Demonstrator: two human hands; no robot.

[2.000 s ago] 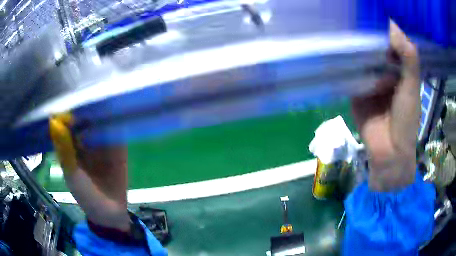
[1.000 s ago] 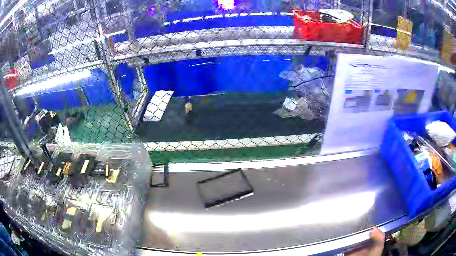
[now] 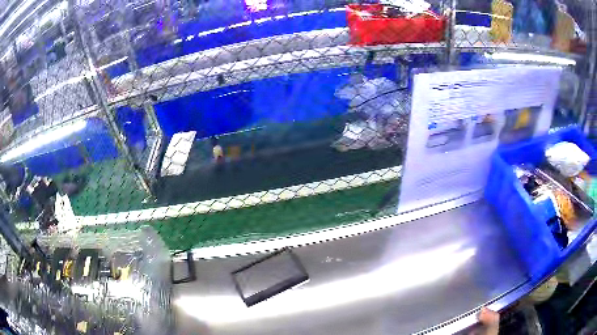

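Observation:
A metal shelf [image 3: 366, 278] fills the lower middle. A black open frame [image 3: 270, 277] lies tilted on it, and a smaller black frame [image 3: 183, 267] lies to its left, partly cut off by the trays. My right hand [image 3: 488, 322] shows only as fingertips at the shelf's front edge, at the bottom right; the rest is cut off or hidden. My left hand is not in view. Clear plastic blister trays [image 3: 124, 298] with dark parts stand at the shelf's left end.
A blue box [image 3: 524, 226] with mixed items stands at the right end. A white printed sheet [image 3: 452, 170] stands behind the shelf. Beyond a wire mesh are a green bench with a white stripe [image 3: 249, 199], crumpled clear plastic [image 3: 373, 114] and a red box [image 3: 396, 27].
The view has gone from the green mat up to the shelf, then tilted slightly. My left hand has left the picture. The frames on the shelf have not visibly moved relative to it.

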